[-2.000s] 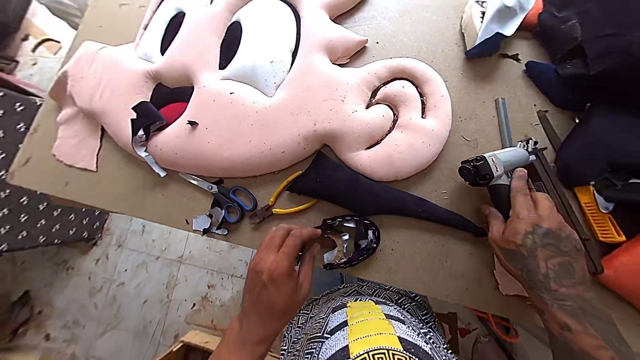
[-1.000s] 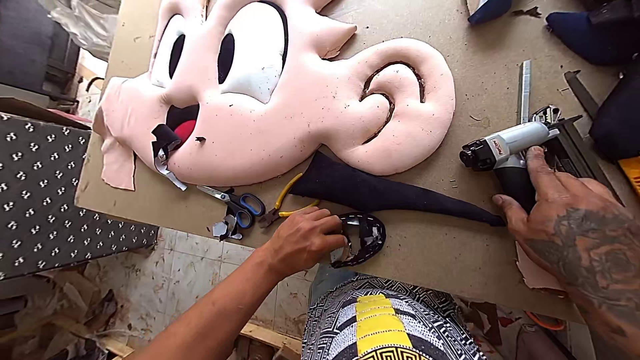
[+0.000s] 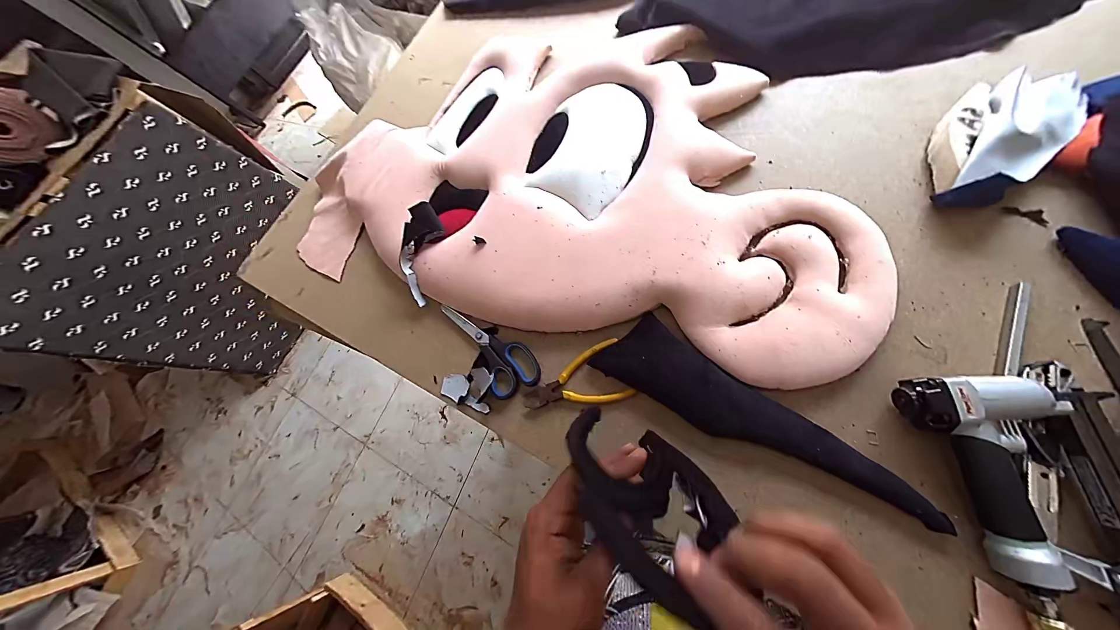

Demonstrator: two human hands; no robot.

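Observation:
At the table's near edge my left hand [image 3: 564, 547] grips a curved, black fabric-covered piece [image 3: 617, 525] with an open middle. My right hand [image 3: 787, 569], blurred, has its fingers on the same piece's right side. Beyond them lies a padded pink cartoon face [image 3: 560, 254] with white eyes, a red tongue and a large ear. A long black padded piece [image 3: 744, 407] tapers to the right below the ear. Yellow-handled pliers [image 3: 582, 394] and blue-and-black scissors [image 3: 503, 359] rest near the table edge. A pneumatic stapler [image 3: 989, 411] lies at the right, apart from both hands.
Black clamps or metal bars [image 3: 1094, 437] lie beside the stapler. Dark fabric [image 3: 840, 35] spreads along the far side, and a white and blue piece [image 3: 1006, 131] sits at the upper right. A patterned dark box [image 3: 140, 236] stands left of the table [image 3: 350, 324], above a littered tiled floor.
My right hand has let go of the stapler and moved left to the black piece. That piece lay on the table edge and is now raised in my hands. The view has shifted.

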